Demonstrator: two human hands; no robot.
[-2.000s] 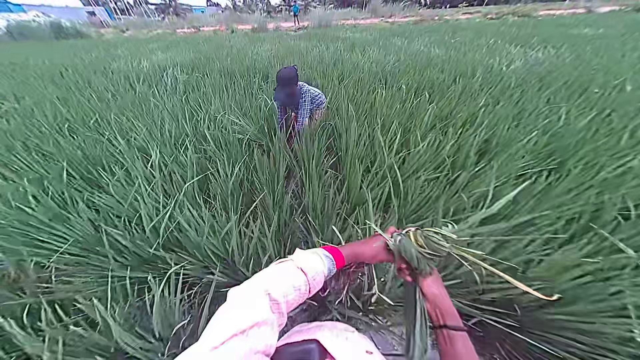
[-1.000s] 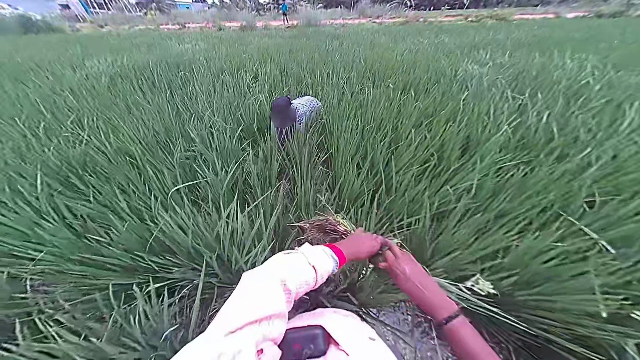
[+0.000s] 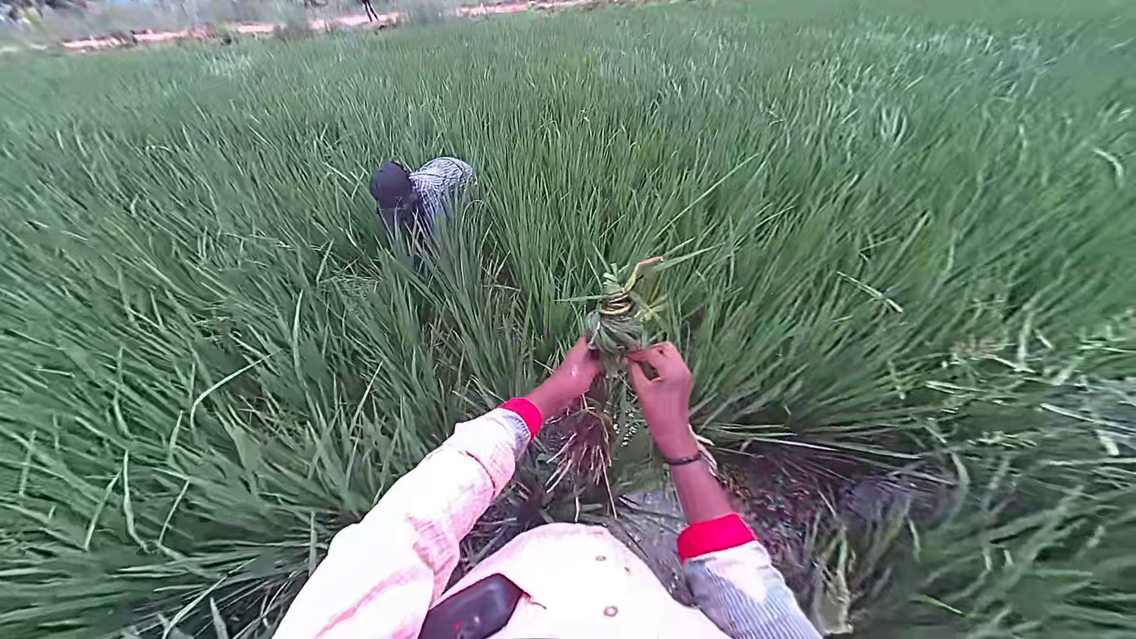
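Note:
A bundle of green grass-like plants [image 3: 614,327], wrapped near its top with yellowish stems, stands between my hands. Its reddish-brown root ends [image 3: 584,439] hang below. My left hand [image 3: 579,366] is closed around the bundle from the left, the fingertips partly hidden behind it. On the right, my right hand [image 3: 658,373] has thumb and forefinger pinched at the bundle's edge, just under the wrapping; whether a strand is between them is too small to tell.
Tall green crop plants [image 3: 799,213] surround me. Ahead on the left, a person in a dark head covering and checked shirt [image 3: 442,185] bends among them. Wet muddy ground [image 3: 652,532] shows below my hands. Another person stands far off by a reddish path [image 3: 257,28].
The wrapped bundle now stands upright between my hands; one second ago my hands were close together, lower among the leaves. The view has shifted right.

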